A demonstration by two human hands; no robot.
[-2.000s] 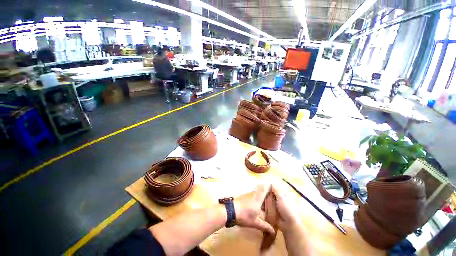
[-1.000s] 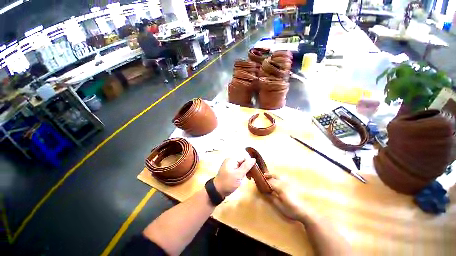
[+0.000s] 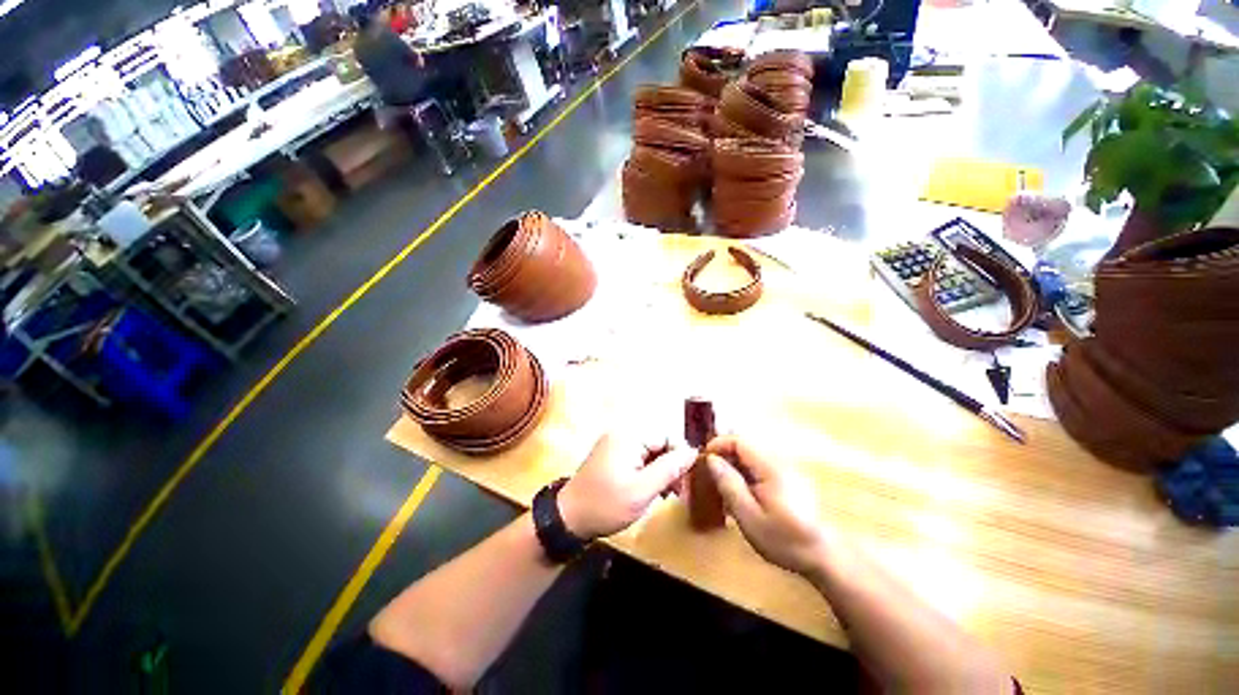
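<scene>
A brown leather strap [image 3: 707, 497] is held upright and curled just above the table's front edge. My left hand [image 3: 618, 486], with a black wristwatch, pinches its left edge with thumb and fingers. My right hand [image 3: 764, 502] grips its right edge. The strap's dark upper end shows above my fingertips. A single curled strap [image 3: 723, 283] lies on the table beyond my hands. A slim dark tool [image 3: 913, 372] with a pale, metallic end lies to the right of my hands.
Two nested strap coils [image 3: 478, 394] [image 3: 533, 269] stand at left. Tall strap stacks stand at the far end [image 3: 756, 170] and right edge [image 3: 1155, 346]. A calculator [image 3: 935, 272], a larger strap ring [image 3: 978, 334] and a plant [image 3: 1155, 156] are at right. A person [image 3: 390, 65] sits far left.
The strap was held in a tilted loop and is now upright between both hands, which are closer together. The view has tipped further down, so the table things appear higher.
</scene>
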